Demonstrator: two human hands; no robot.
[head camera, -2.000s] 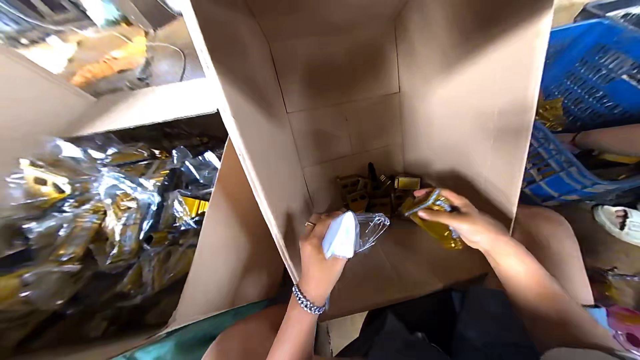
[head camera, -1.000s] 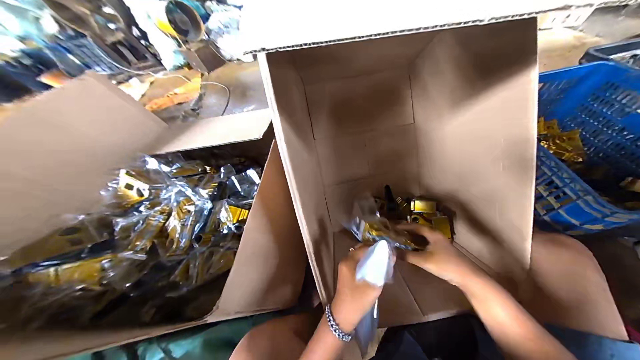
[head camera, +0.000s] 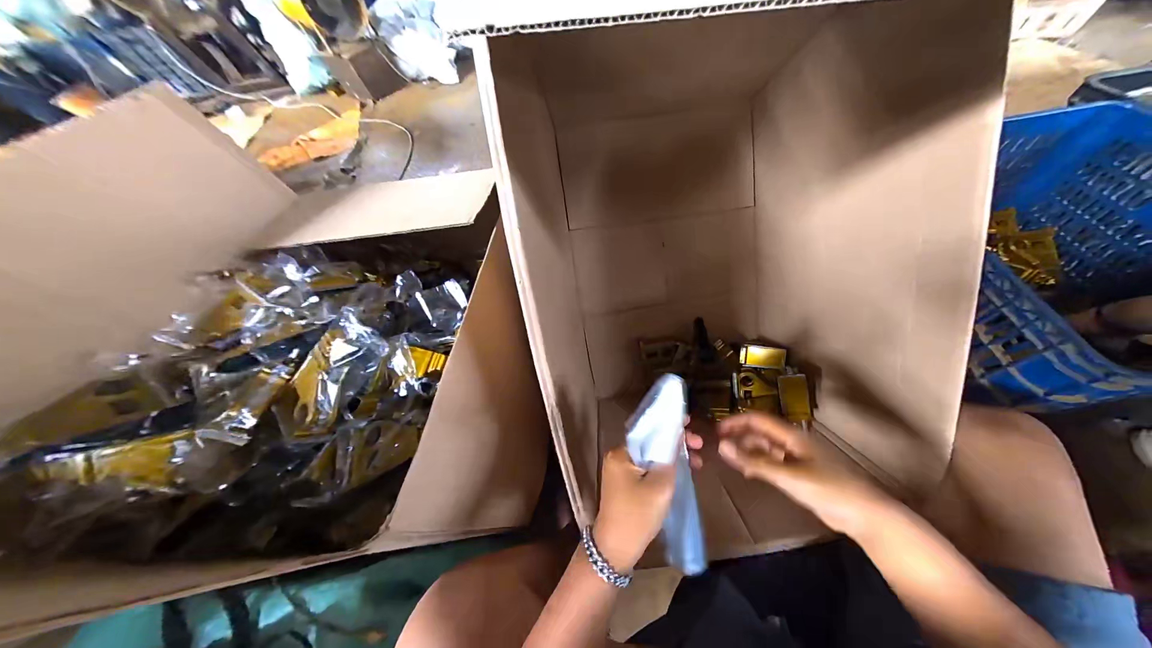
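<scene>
My left hand (head camera: 639, 495), with a chain bracelet at its wrist, grips a stack of clear plastic bags (head camera: 670, 450) at the mouth of an upright cardboard box (head camera: 666, 171). To its right my right hand (head camera: 778, 454) is held with the fingers loosely curled and apart, nothing seen in it. Just beyond my hands, gold-coloured metal parts (head camera: 760, 387) and a black piece (head camera: 702, 340) lie inside the box. Part of that pile is hidden behind the bags and my fingers.
An open carton (head camera: 459, 423) at the left holds many gold-coloured parts in clear bags (head camera: 333, 369). At the right stands a blue plastic basket (head camera: 1062, 351) with loose gold-coloured parts (head camera: 1026, 252); another person's arm (head camera: 1116, 317) shows beside it. A cable lies on the floor behind.
Two seconds ago my right hand held a gold-coloured part; now that hand shows nothing in it. My left hand still holds the bags. The view has shifted.
</scene>
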